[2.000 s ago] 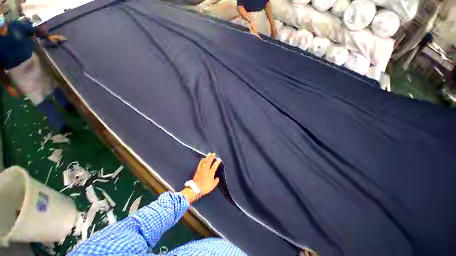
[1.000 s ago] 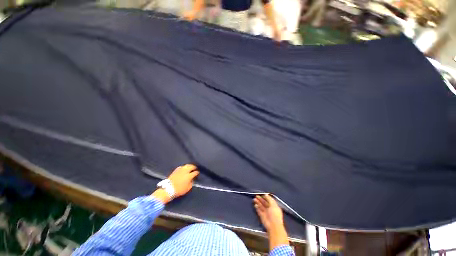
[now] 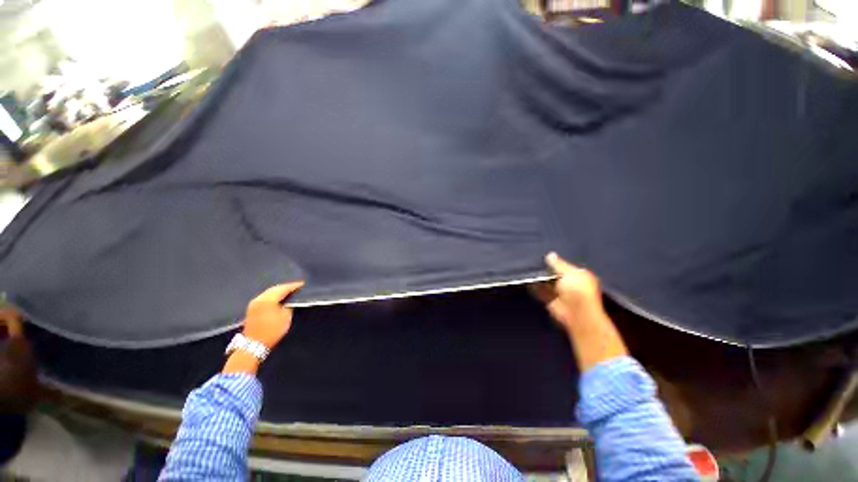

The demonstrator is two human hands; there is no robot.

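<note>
A wide dark navy fabric ply (image 3: 414, 179) is raised and billowing above the table. My left hand (image 3: 271, 315) grips its pale selvedge (image 3: 423, 292) at left of centre. My right hand (image 3: 574, 297) grips the same edge at right of centre. The selvedge is taut between my hands and sags outside them. Below it, dark cloth (image 3: 423, 362) lies flat up to the table edge (image 3: 414, 433). The fingers under the ply are hidden.
Part of another person's arm or hand (image 3: 13, 329) shows at the far left edge, blurred. A thin dark cord (image 3: 771, 424) hangs at the lower right. A small red and white object (image 3: 702, 461) is near my right sleeve. The background is blurred.
The view has turned to the right. Both hands, earlier low on the cloth, now hold the selvedge up and are farther apart. The ply has lifted off the cloth below.
</note>
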